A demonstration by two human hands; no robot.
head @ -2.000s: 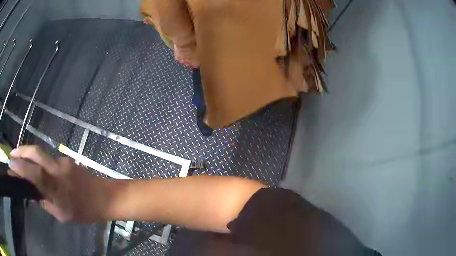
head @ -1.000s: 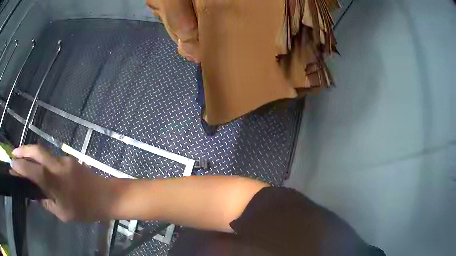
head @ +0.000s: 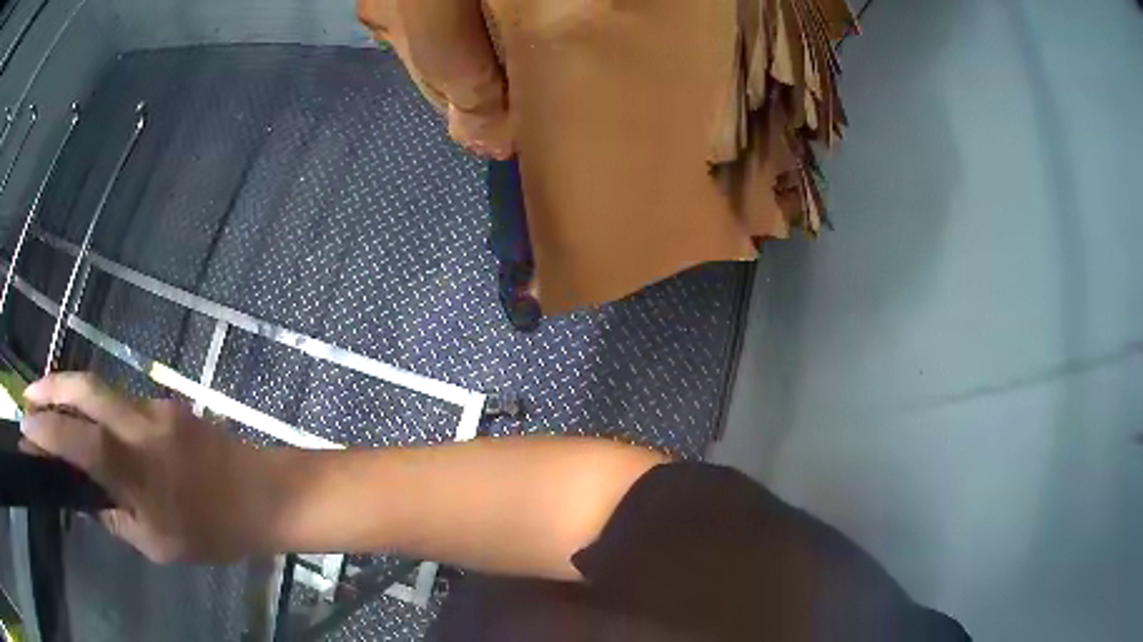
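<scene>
My right hand (head: 151, 470) reaches across from the lower right and holds the dark rack upright (head: 44, 470) at the left edge. Its fingers are curled at the post; their full wrap is partly cut off from sight. My left hand is not in view. Thin shiny prongs (head: 107, 207) with small ball tips rise at the left. The silver base frame (head: 351, 371) lies low like a ladder, with yellow tape on one tube. A caster (head: 506, 408) shows at its corner.
Another person's arm (head: 458, 75) is at the top centre, beside large brown sheets (head: 627, 163) with ragged edges hanging in front. A dark foot or trouser leg shows below. A pale wall (head: 978, 289) stands on the right; the floor (head: 313, 226) is diamond plate.
The brown sheets and the other person's arm have shifted slightly, and more of the dark leg or foot shows. My right hand stays on the upright and the rack has barely moved in view.
</scene>
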